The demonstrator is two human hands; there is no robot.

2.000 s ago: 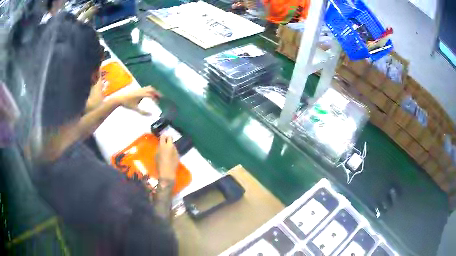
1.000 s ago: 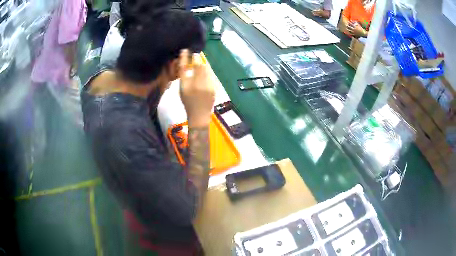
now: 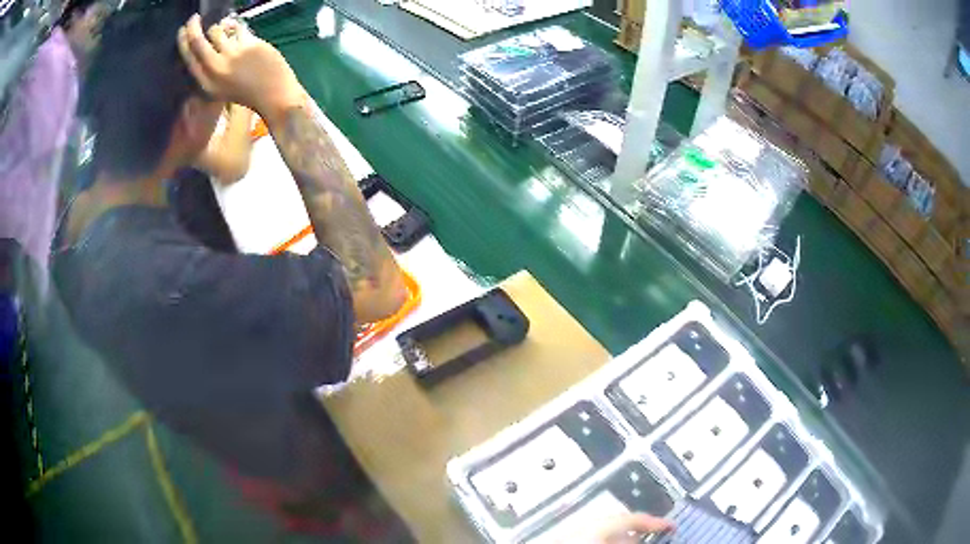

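Observation:
A white moulded tray (image 3: 612,398) lies at the lower right, with black frames in its pockets and white showing through their windows. My left hand (image 3: 628,527) shows only as fingertips at the bottom edge. They hold the left end of a ribbed dark stack of frames (image 3: 711,525) over the tray's near part; the picture edge cuts off hand and stack. My right hand is not in view. A black open-centred frame pile (image 3: 466,334) lies on tan cardboard (image 3: 532,374), left of the tray.
A person in dark clothes (image 3: 213,287) sits at the left, one arm raised near the head, partly over an orange tray (image 3: 399,313). Black frames (image 3: 391,98) lie on the green bench. Clear trays (image 3: 532,74), a white post (image 3: 647,106) and a white charger (image 3: 774,278) are beyond.
The view has shifted and shows more of the filled tray. My left fingertips and the ribbed stack have come into view at the bottom. The neighbour's raised hand is now at the head.

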